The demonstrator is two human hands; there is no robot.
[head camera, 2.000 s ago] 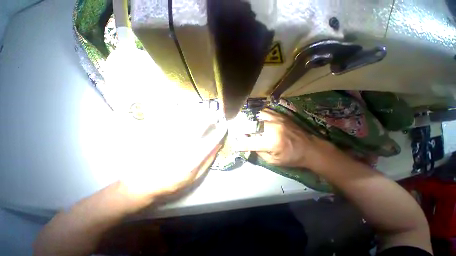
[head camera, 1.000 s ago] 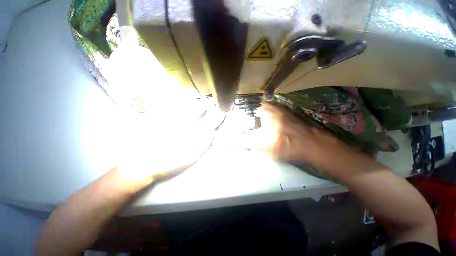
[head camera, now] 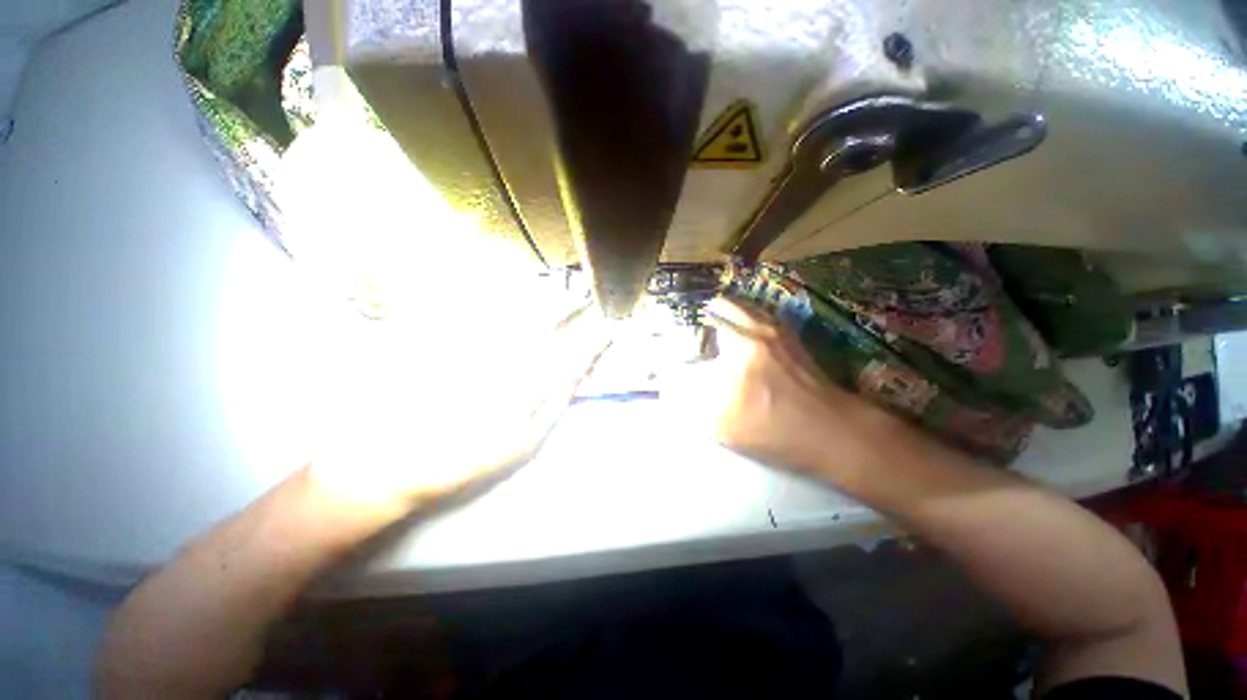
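The green printed cloth (head camera: 930, 328) lies bunched under the machine head, right of the needle area. Another part of it shows at the upper left beyond the glare. My left hand (head camera: 451, 424) lies flat on the machine bed, left of the needle; its fingers are washed out by the lamp glare. My right hand (head camera: 773, 390) is close to the right of the presser foot area (head camera: 691, 308), its fingertips at the cloth's edge. Whether the fingers grip the cloth cannot be seen. The needle is lost in the glare.
The cream-white sewing machine head (head camera: 848, 205) spans the top, with a yellow warning triangle (head camera: 729, 136) and a dark curved lever (head camera: 875, 144). The white table (head camera: 123, 301) extends left. A red plastic stool (head camera: 1203, 561) stands at the lower right.
The cloth edge seen below and between the hands two seconds ago no longer shows there. My right hand shifted slightly; my left hand stays nearly in place.
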